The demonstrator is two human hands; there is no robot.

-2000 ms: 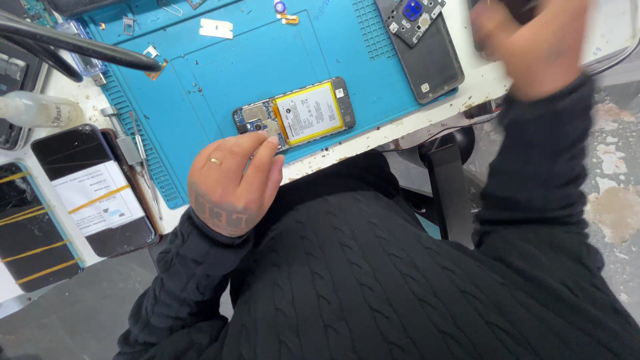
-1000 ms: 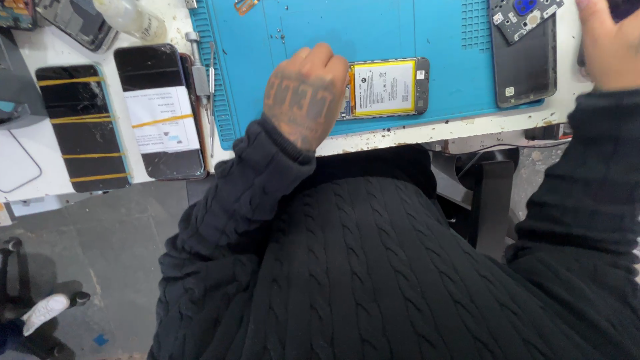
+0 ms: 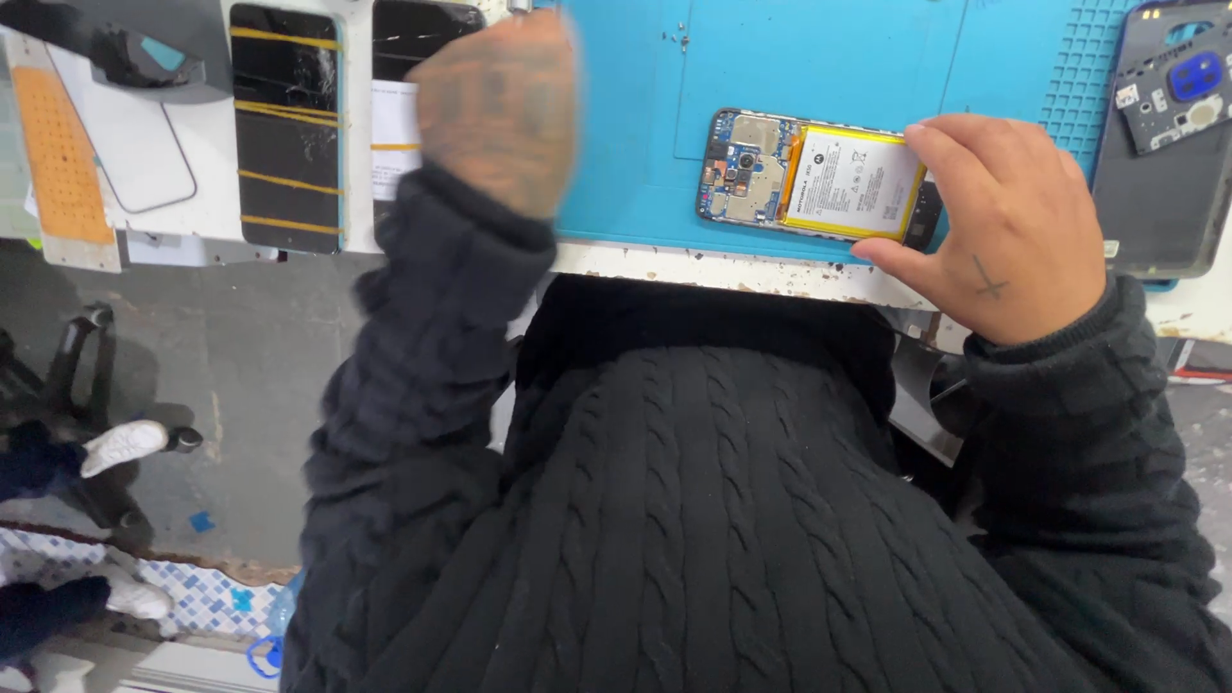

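Observation:
An opened smartphone (image 3: pixel 746 168) lies face down on a blue silicone repair mat (image 3: pixel 616 207), its circuit board and camera bare at the left end. A Motorola battery (image 3: pixel 847 183) with yellow edges fills its middle. My right hand (image 3: pixel 1011 217) grips the phone's right end, thumb on the near edge and fingers on the far edge. Blurred, my left hand (image 3: pixel 500 115) is over the mat's left edge, above a phone with a paper on it (image 3: pixel 393 125); its fingers are hidden, so whether it holds anything does not show.
Left stands a black phone with yellow rubber bands (image 3: pixel 287 154), beside a thin frame (image 3: pixel 173 192) and an orange perforated strip (image 3: pixel 63 164). At right, a part with a blue camera surround (image 3: pixel 1193 77) lies on a dark phone housing (image 3: pixel 1160 207). Another person's shoes (image 3: pixel 125 448) show on the floor.
My left hand has left the phone's board end and moved left. My right hand, earlier off at the far right, now holds the phone's right end. The view has shifted left.

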